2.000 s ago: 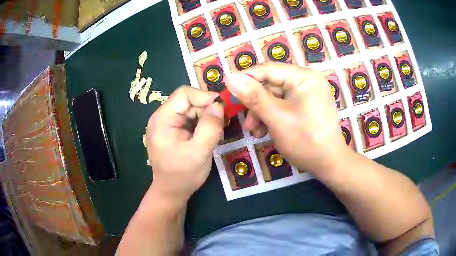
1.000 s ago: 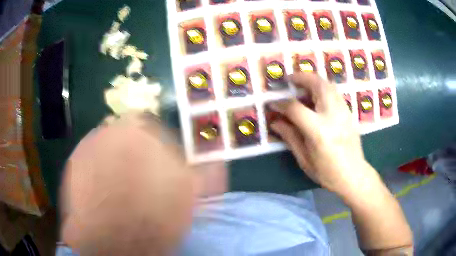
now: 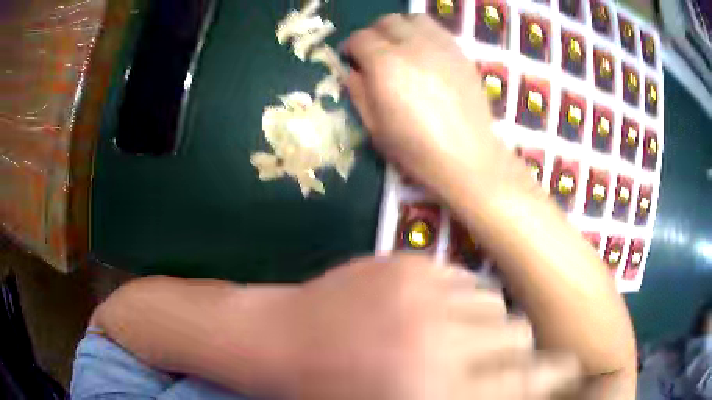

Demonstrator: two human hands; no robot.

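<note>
The white foam tray (image 3: pixel 385 223) lies at the right, with red-and-black units with round gold centres in its pockets. One such unit (image 3: pixel 418 233) shows in a near-left pocket. My right hand (image 3: pixel 418 90) reaches across the tray's left part, its curled fingers close to the pile of cream scraps (image 3: pixel 304 141). Its fingertips are mostly hidden, and I cannot tell whether it holds anything. My left hand (image 3: pixel 437 332) is large and blurred at the bottom, over the tray's near edge. Its fingers point right, and what it may hold is not visible.
A black phone-like slab (image 3: pixel 160 78) lies at the upper left on the dark green surface (image 3: pixel 195 226). A brown carton (image 3: pixel 47 117) under shiny clear tape stands at the left edge. My forearms cross over the near part of the tray.
The view has shifted, so the tray and scraps sit further right. My right hand has gone from the tray's near pockets to beside the scraps. My left hand has swung right across the bottom.
</note>
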